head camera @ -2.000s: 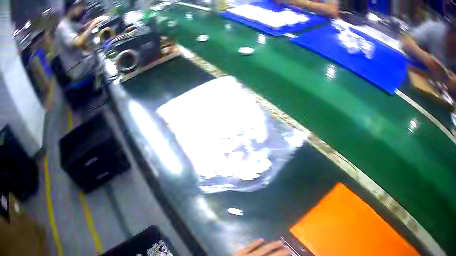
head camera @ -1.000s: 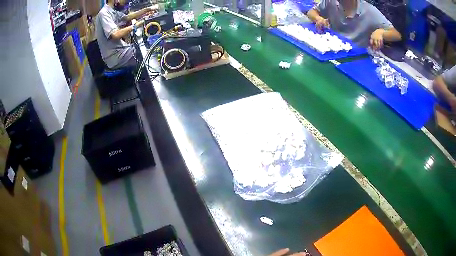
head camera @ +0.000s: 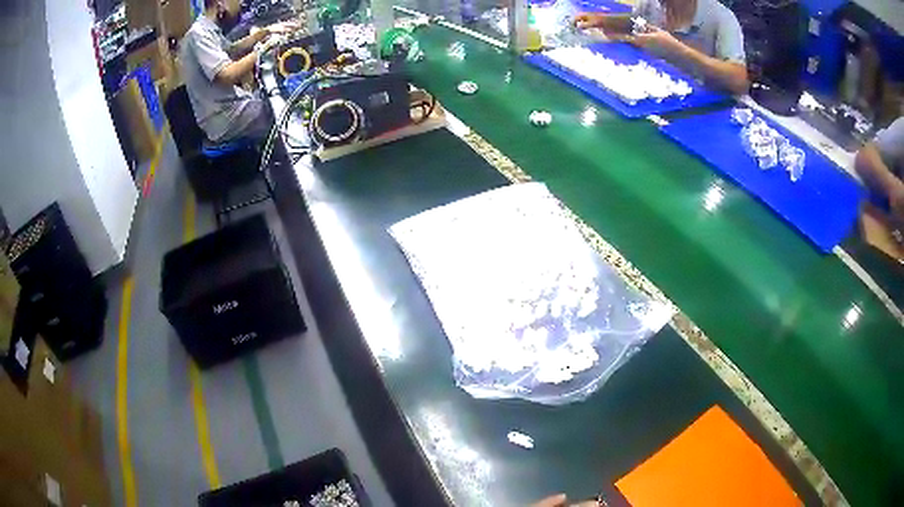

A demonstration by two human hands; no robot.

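Observation:
A small part of a hand, apparently my left hand (head camera: 563, 501), shows at the bottom edge, cut off by the frame. A small dark thing touches or lies beside its fingers; whether it is held cannot be told. My right hand is out of the picture. The orange part of the work mat (head camera: 709, 465) lies just right of the fingers. A single small white unit (head camera: 519, 439) lies on the dark green bench, left of the mat. A clear plastic bag of white parts (head camera: 515, 297) lies flat beyond it.
A black tote with white pieces (head camera: 287, 485) and black stacked bins (head camera: 230, 292) stand on the floor left. A black device with a yellow ring (head camera: 362, 107) is on the bench. Green conveyor (head camera: 634, 188) and blue sheets (head camera: 773, 183) lie right. Several people sit nearby.
The view has swung and steadied, showing more floor at left. The hand shows less than two seconds ago. White units on the conveyor have shifted left. The person across has raised both hands together.

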